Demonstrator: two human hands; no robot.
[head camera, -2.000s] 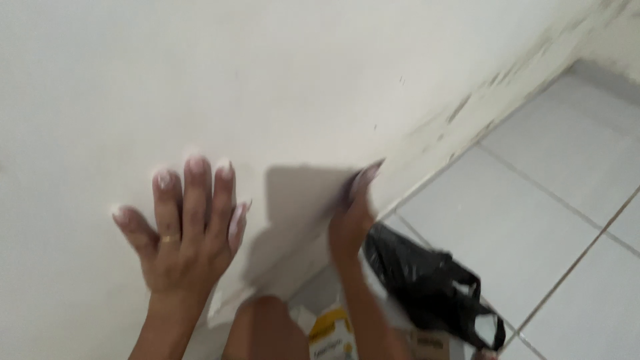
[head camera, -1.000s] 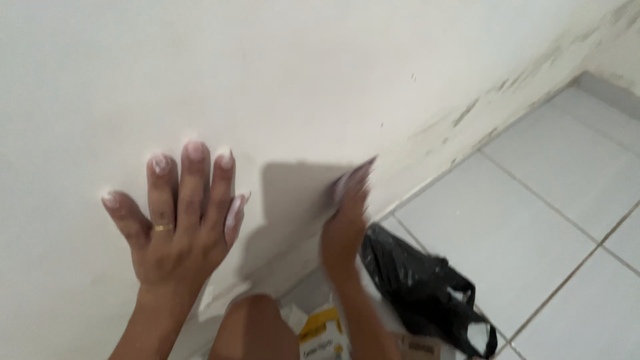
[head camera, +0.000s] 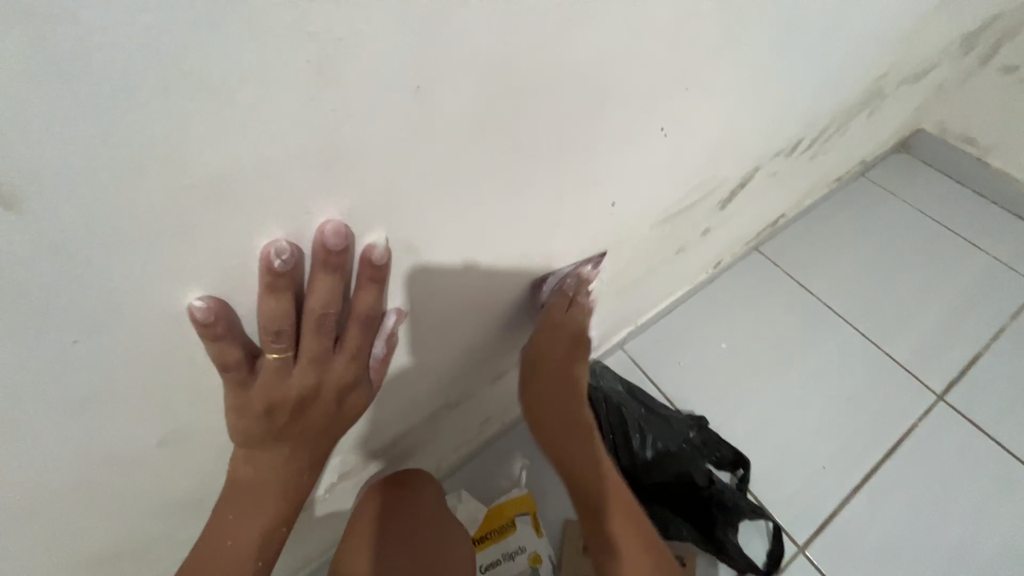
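My left hand (head camera: 308, 344) lies flat on the white wall (head camera: 512, 144), its fingers spread and white paste on the fingertips; a thin gold-colored ring is on one finger. To its right, my right hand (head camera: 564, 320) grips a thin flat blade-like tool (head camera: 578, 268) edge-on against the wall, low down near the floor. White paste coats its fingers too. Most of the tool is hidden by the fingers, so its exact kind cannot be told. A dark shadow falls on the wall between the two hands.
A black plastic bag (head camera: 660, 456) lies on the pale tiled floor (head camera: 840, 360), close to my right forearm. Below are an opened yellow-and-white gypsum plaster package (head camera: 512, 536) and my bent knee (head camera: 408, 520). Dark stains (head camera: 740, 188) mark the wall's lower part near the corner.
My left hand stays flat on the wall. My right hand still holds the tool in nearly the same low area, with only small shifts.
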